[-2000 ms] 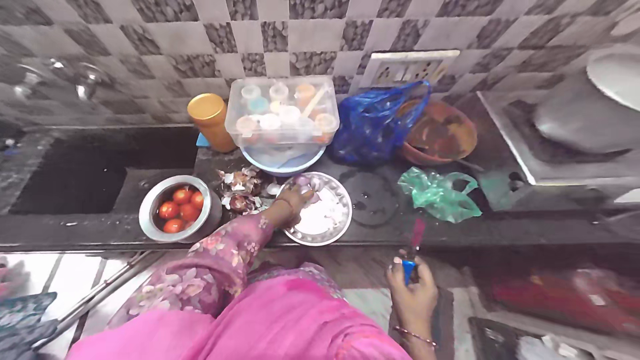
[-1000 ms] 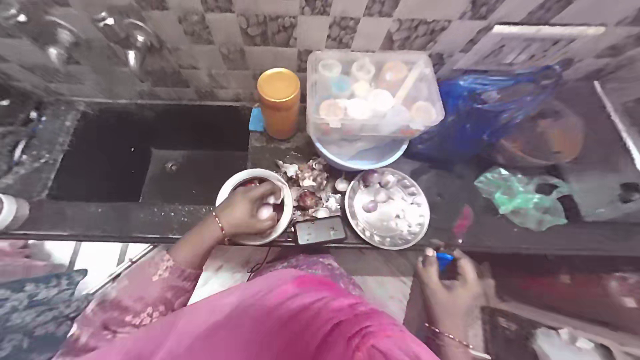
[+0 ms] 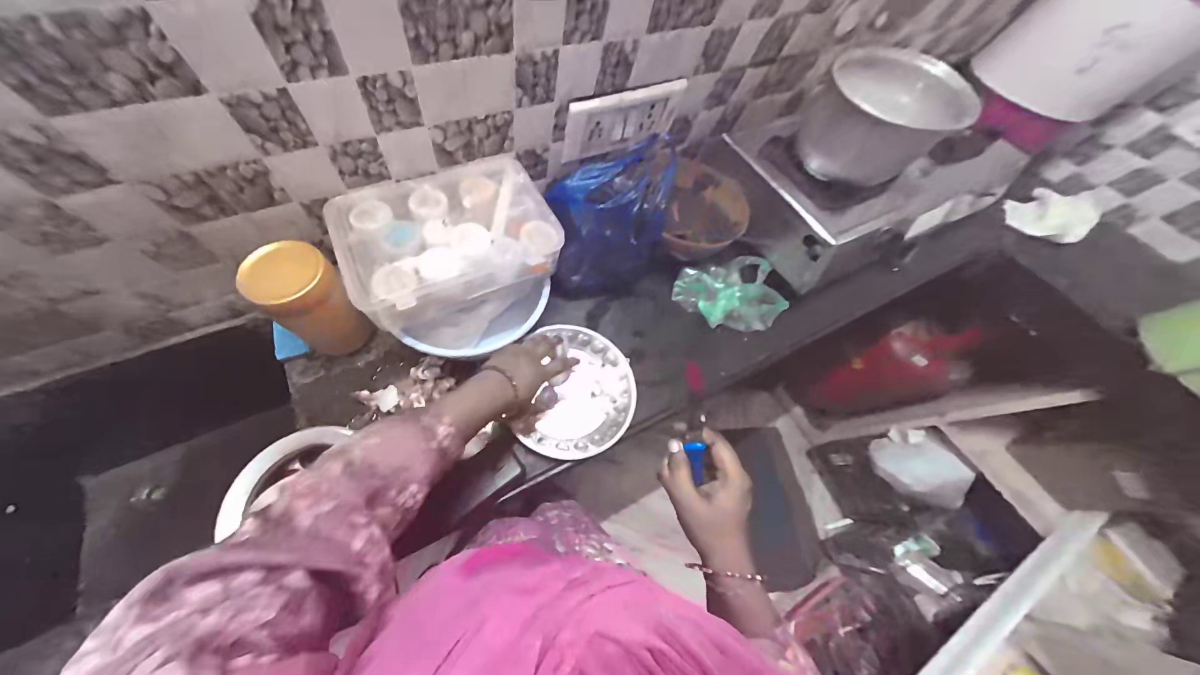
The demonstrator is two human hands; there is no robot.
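Note:
My left hand (image 3: 525,370) is over the left side of a round metal plate (image 3: 614,422), its fingers among onions or garlic pieces; whether it grips one cannot be told. White pieces (image 3: 600,389) lie on the plate. My right hand (image 3: 708,487) holds a knife by its blue handle (image 3: 695,459), the reddish blade pointing up, off the counter's front edge. A pale bowl (image 3: 239,487) stands at the left, partly hidden by my left sleeve. Onion or garlic peels (image 3: 408,389) lie between it and the plate.
Behind the plate, a clear plastic box of jars (image 3: 441,239) rests on a blue-rimmed basin (image 3: 478,342). An orange-lidded container (image 3: 305,295) stands left. Rightward are a blue plastic bag (image 3: 605,220), a brown bowl (image 3: 703,211), a green plastic bag (image 3: 731,295) and a stove with a pot (image 3: 862,122).
My left hand has moved from the bowl, where it was a second ago, to the plate. My right hand still holds the knife. The view has swung to the right.

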